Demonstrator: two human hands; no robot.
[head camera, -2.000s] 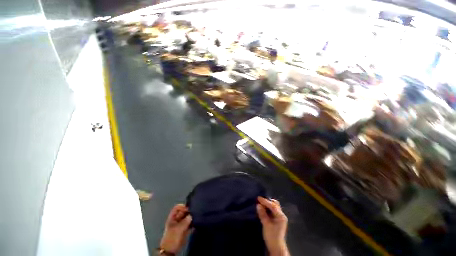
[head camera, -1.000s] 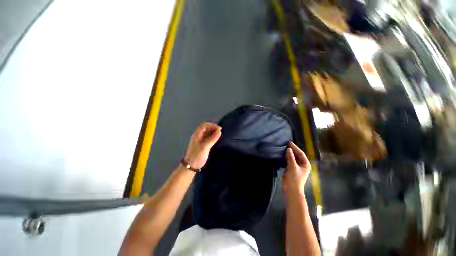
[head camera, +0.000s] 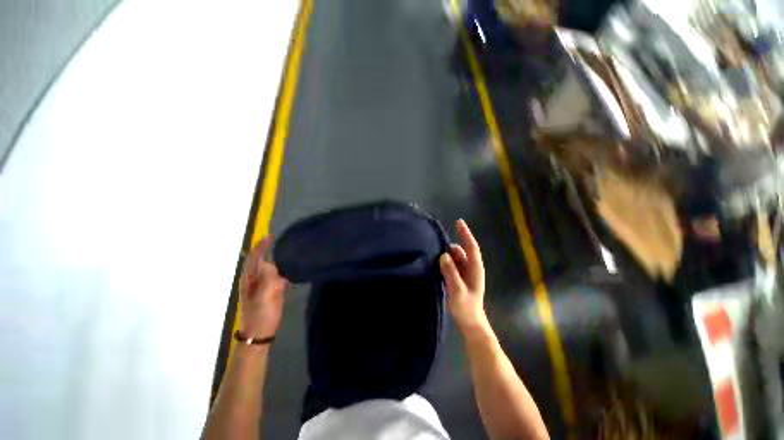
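A dark navy backpack (head camera: 374, 335) is held upright in front of my body, with its rounded top part (head camera: 365, 241) folded open away from me. The inside below it looks black. My left hand (head camera: 262, 292) is at the left edge of the top part, its fingers pinching or touching the edge. My right hand (head camera: 462, 273) pinches the right edge between thumb and fingers. The image is blurred, so stitching and zipper do not show clearly.
A large white surface (head camera: 146, 223) lies on the left. A grey floor lane (head camera: 370, 112) with yellow lines runs ahead. Blurred brown pieces (head camera: 640, 219) and a white strip with red marks (head camera: 718, 361) are on the right.
The view has tilted down to the bag since two seconds ago. Since one second ago, the bag and both hands have shifted left, and the top part looks flatter.
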